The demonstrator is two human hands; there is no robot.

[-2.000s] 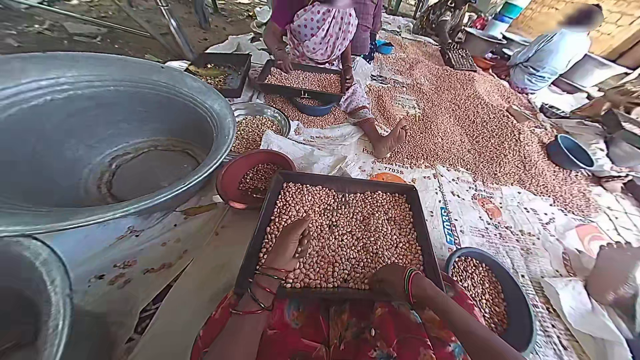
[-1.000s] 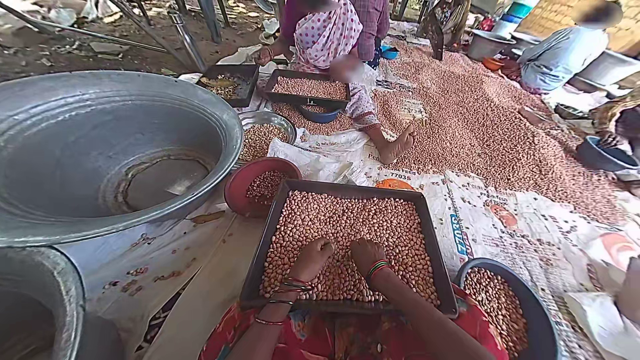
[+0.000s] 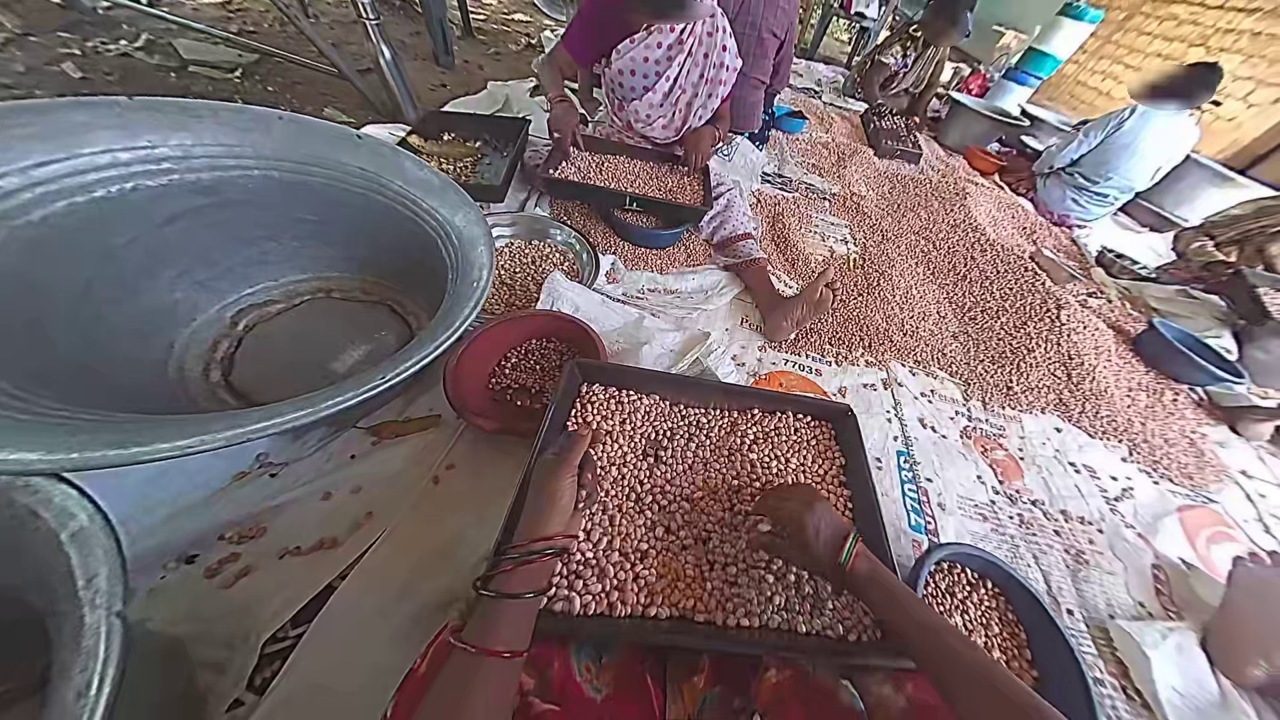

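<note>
A dark rectangular tray (image 3: 705, 385) full of pinkish shelled peanuts (image 3: 700, 480) rests on my lap. My left hand (image 3: 558, 480), with bangles at the wrist, lies at the tray's left side, above the peanuts; whether it holds any cannot be told. My right hand (image 3: 805, 530) touches the peanuts right of the middle, its fingers curled down; their tips are partly hidden. A red bowl (image 3: 480, 375) with some peanuts stands against the tray's upper left corner. At the lower right, a blue-grey bowl (image 3: 1045, 625) holds more peanuts.
A large metal basin (image 3: 440, 330) fills the left, with another metal vessel (image 3: 100, 560) below it. Beyond the tray, a person (image 3: 665, 80) holds a similar tray (image 3: 630, 178). A steel bowl (image 3: 590, 255) stands between us. Peanuts (image 3: 960, 290) are heaped on printed sacks (image 3: 990, 450); other people sit farther back.
My left hand has moved from the tray's near middle to its left side. My right hand has moved right, away from it. The other person's hands are now at their tray.
</note>
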